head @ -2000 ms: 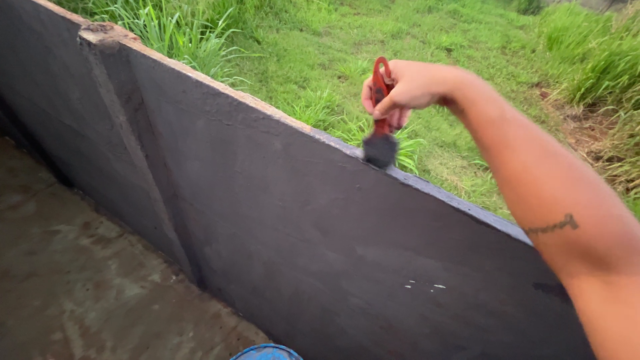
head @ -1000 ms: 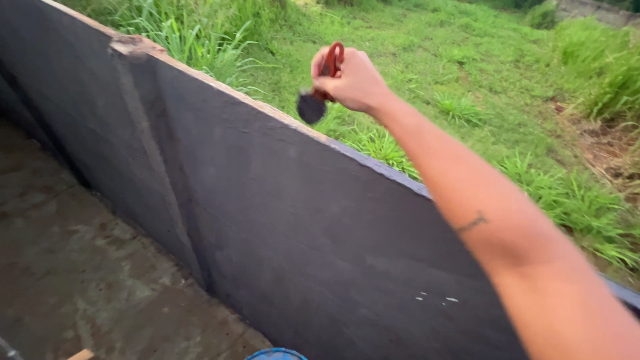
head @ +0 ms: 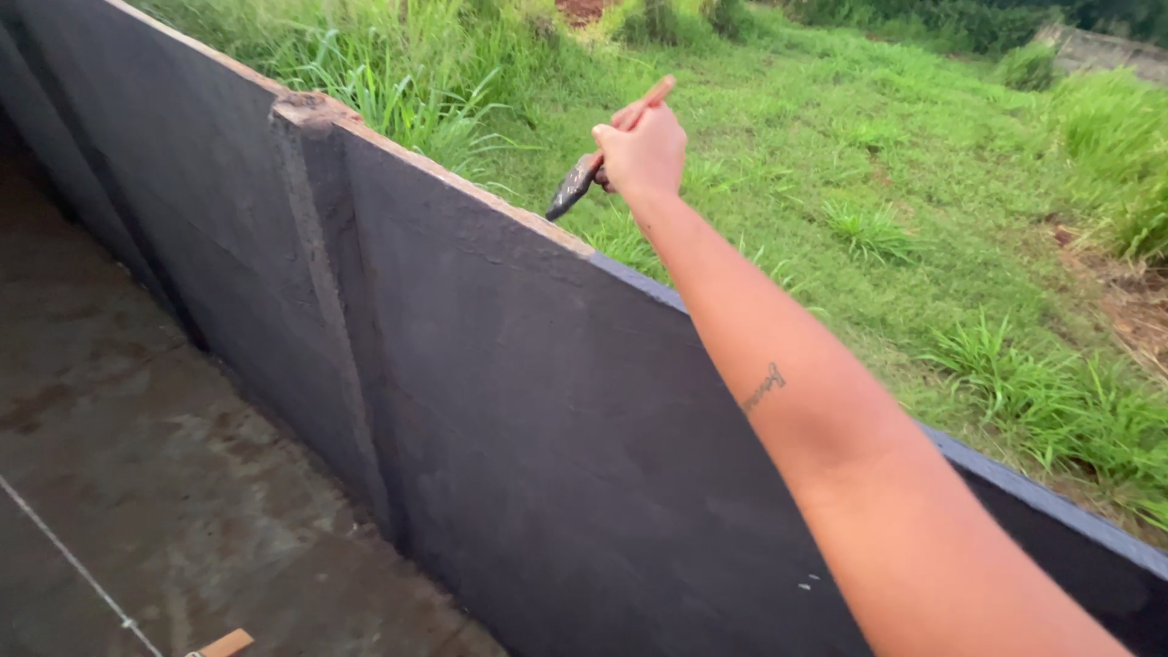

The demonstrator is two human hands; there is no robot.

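Note:
My right hand point(head: 646, 151) is closed around the reddish handle of a paintbrush point(head: 573, 187), beyond the top edge of a low wall point(head: 511, 365). The dark, paint-coated bristles point down and left, with their tip at the far side of the bare, brownish stretch of the wall's top point(head: 474, 192); whether they touch it I cannot tell. To the right of that stretch, the top edge point(head: 639, 278) is coated dark bluish-grey. The wall's inner face is dark grey, with a few small white marks low down. My left hand is out of view.
A pillar point(head: 333, 301) with a rough bare top stands against the inner face. At the lower left lies a stained concrete floor point(head: 182, 474), with a thin cord point(head: 78, 566) and a piece of wood point(head: 226, 643) near the bottom. Grass point(head: 821, 182) grows beyond the wall.
My right hand has carried the brush leftward along the wall from the dark-coated part of its top to the bare part. A blue rim at the bottom has left the view.

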